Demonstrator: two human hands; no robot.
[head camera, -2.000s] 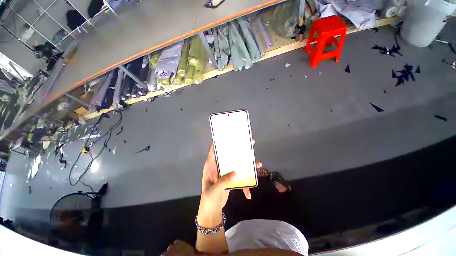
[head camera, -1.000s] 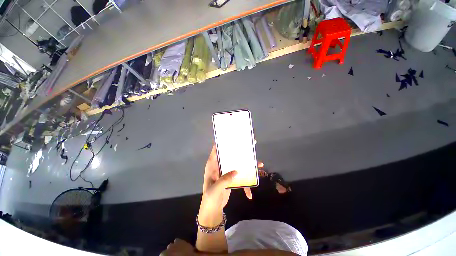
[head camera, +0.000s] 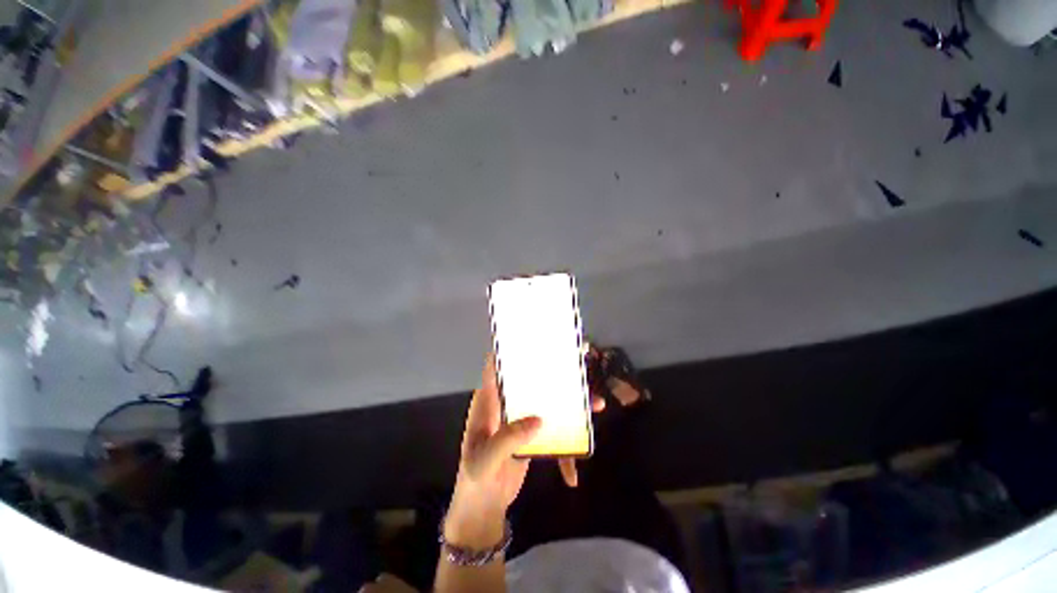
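A smartphone (head camera: 542, 361) with a bright white screen, yellow-orange along its lower edge, is held upright in the middle of the view. My left hand (head camera: 498, 446) holds it from below, thumb over the lower left of the screen and fingertips showing past its right edge. A beaded bracelet is on that wrist. A small piece of skin (head camera: 386, 584) shows at the bottom edge, left of the wrist; it may be my right hand, but it is cut off and its grip cannot be seen.
Fabric rolls (head camera: 388, 49) lie on a shelf under the orange-edged table (head camera: 139, 72). A red stool (head camera: 784, 23) and white bin (head camera: 1025, 19) are cut off above. Dark offcuts (head camera: 971, 111) lie on the floor. A dark caged fan (head camera: 139, 440) stands lower left. My foot shows beyond the phone.
The view has tipped downward, so the shelf, stool and bin sit higher and are partly cut off. More shows along the bottom. The phone is still held the same way.
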